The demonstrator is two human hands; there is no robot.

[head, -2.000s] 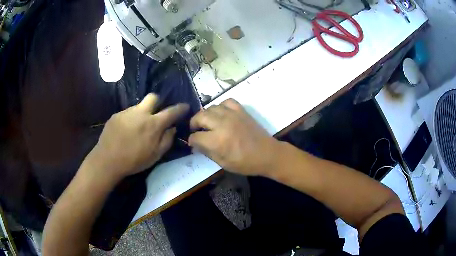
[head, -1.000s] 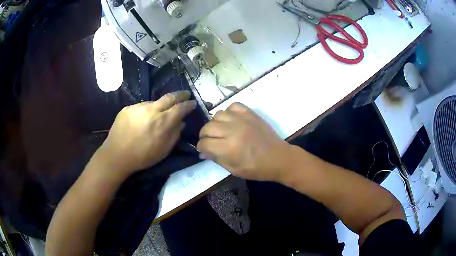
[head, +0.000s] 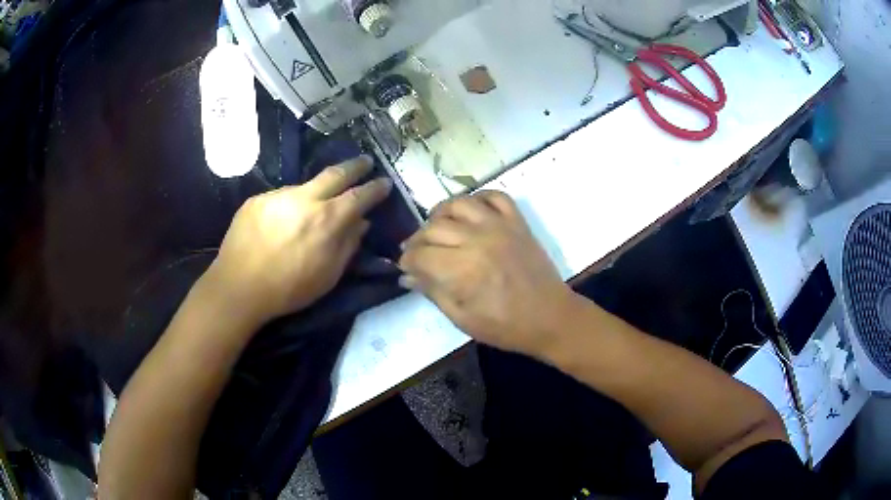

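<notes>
A large dark garment (head: pixel 127 186) covers the left of the table and runs under the head of the sewing machine (head: pixel 322 49). My left hand (head: pixel 293 234) lies flat on the cloth just below the needle area (head: pixel 376 137), fingers pointing at it. My right hand (head: pixel 484 259) pinches the cloth's right edge with curled fingers, beside the corner of the machine bed. The pinched fingertips hide the edge itself. The presser foot is mostly hidden by the machine head.
Red-handled scissors (head: pixel 679 88) lie on the machine bed's right part. A white oval attachment (head: pixel 231 112) hangs left of the head. A small brown patch (head: pixel 478 79) is on the bed. A white fan (head: pixel 868 283) and a dark phone (head: pixel 809 305) are at the far right.
My left hand has come down flat near the needle area. My right hand has shifted slightly right and holds the cloth edge. More cloth now hangs over the table's front edge.
</notes>
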